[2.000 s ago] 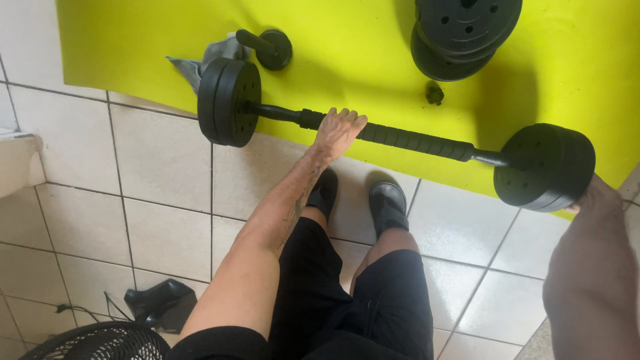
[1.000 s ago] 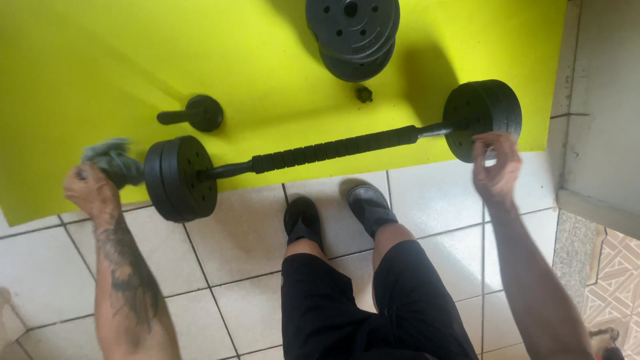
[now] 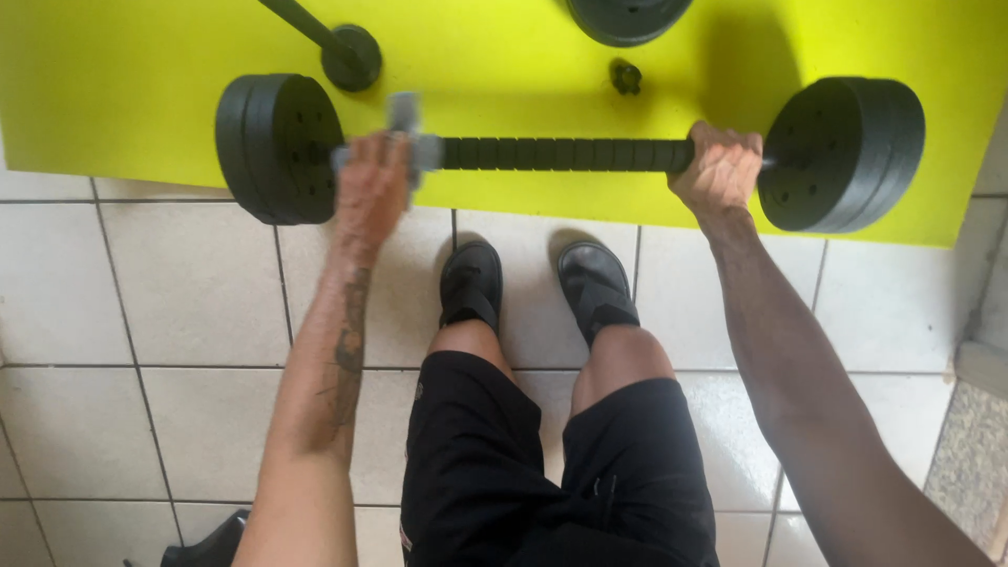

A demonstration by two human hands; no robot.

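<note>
A barbell with a black ribbed foam grip [image 3: 563,154] lies across the view, with black weight plates at its left end [image 3: 276,150] and right end [image 3: 843,155]. My left hand [image 3: 370,185] presses a blurred grey cloth [image 3: 425,151] around the bar, just inside the left plates. Near the right plates, my right hand [image 3: 718,169] is closed around the bar at the end of the foam grip.
A yellow-green surface [image 3: 504,94] extends beneath the barbell. On it are a short bar with a round black end [image 3: 352,58], a small black star-shaped collar [image 3: 626,77] and more plates [image 3: 628,20]. My shoes stand on white floor tiles [image 3: 205,268].
My left hand has brought the grey cloth from beyond the left plates onto the bar. My right hand has moved from the right plates to the bar and closed on it.
</note>
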